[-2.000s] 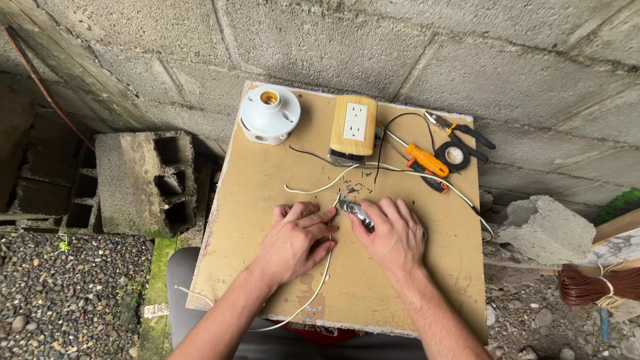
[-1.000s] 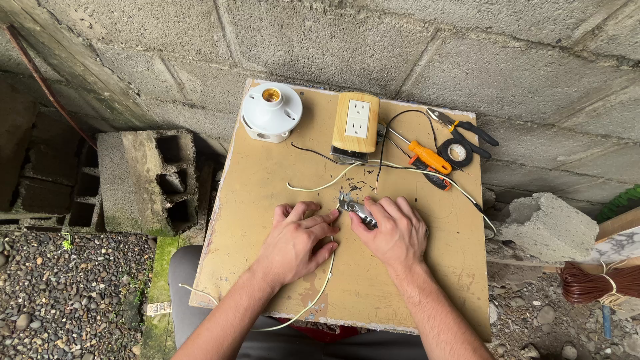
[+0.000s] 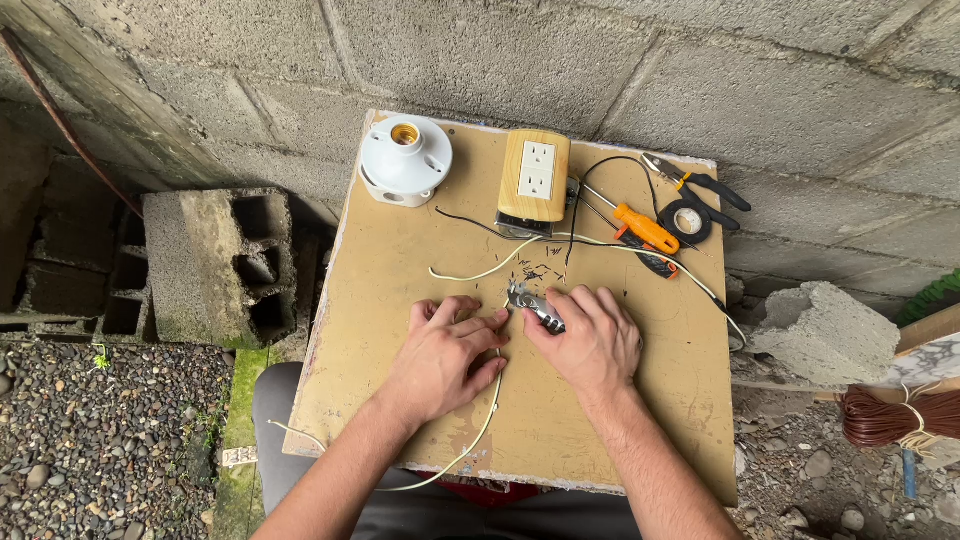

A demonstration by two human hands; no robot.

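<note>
My right hand (image 3: 589,330) grips a metal hand tool (image 3: 538,309), perhaps a folding knife or wire stripper; its working end meets a pale yellow-green wire (image 3: 493,401). My left hand (image 3: 452,349) pinches that wire just left of the tool, and the wire runs down past the board's front edge. Beyond the tool lie small dark scraps (image 3: 532,271). Another pale wire (image 3: 480,274) and a black wire (image 3: 472,220) lie under the front of a wood-grain outlet box (image 3: 534,178). A white lamp holder (image 3: 406,161) stands at the back left.
On the right of the board (image 3: 360,360) lie an orange-handled screwdriver (image 3: 646,227), another black-and-orange tool (image 3: 649,259), black electrical tape (image 3: 685,219) and pliers (image 3: 694,184). A block wall (image 3: 480,67) rises behind. Concrete blocks (image 3: 202,262) lie left; a broken chunk (image 3: 825,334) and brown cord (image 3: 874,416) are right.
</note>
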